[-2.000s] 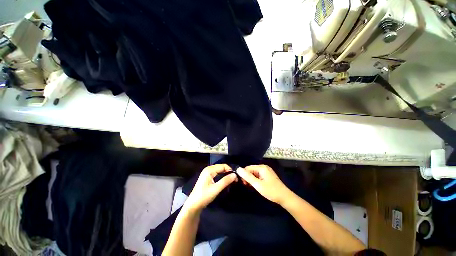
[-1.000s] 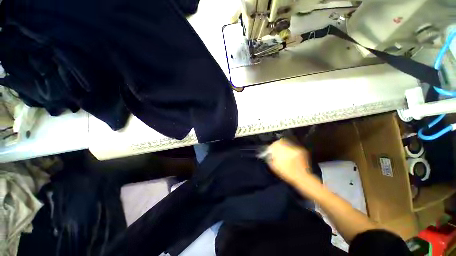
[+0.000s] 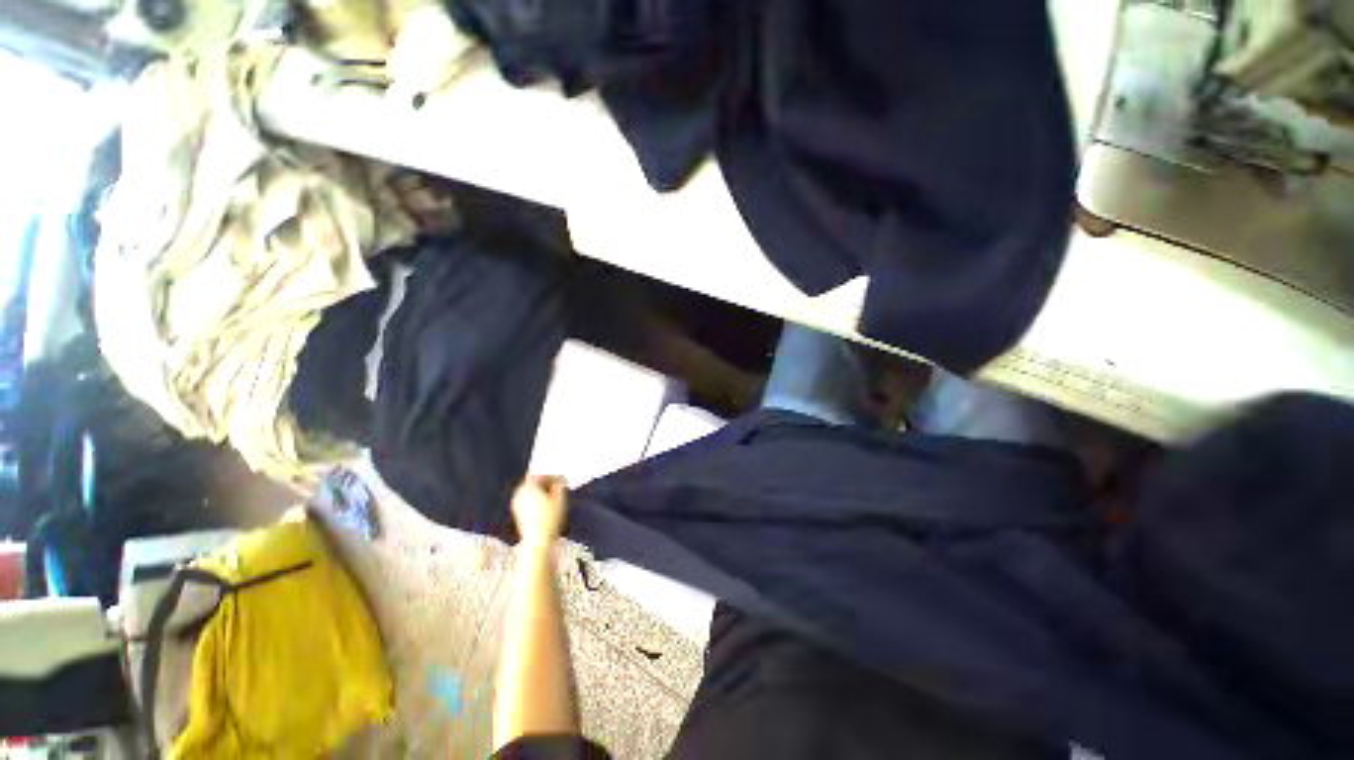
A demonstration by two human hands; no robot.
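A dark navy garment (image 3: 891, 520) lies across my lap, stretched from the left to the lower right. My left hand (image 3: 539, 508) is closed at the garment's left end, with the arm reaching up from the bottom edge. My right hand is not visible; a raised, blurred bulk of dark cloth (image 3: 1262, 549) fills the right side. A second heap of navy cloth (image 3: 921, 164) lies on the white table and hangs over its front edge.
The sewing machine's bed plate (image 3: 1188, 208) is at the upper right, partly cut off. Beige garments (image 3: 223, 282) and dark cloth (image 3: 460, 371) hang at the left. A yellow cloth (image 3: 282, 646) is at the lower left. A white box (image 3: 597, 413) stands under the table.
The view has swung left. My left hand, hidden a second ago, now shows at the garment's left end. My right hand has gone out of sight. The lap garment is spread wider.
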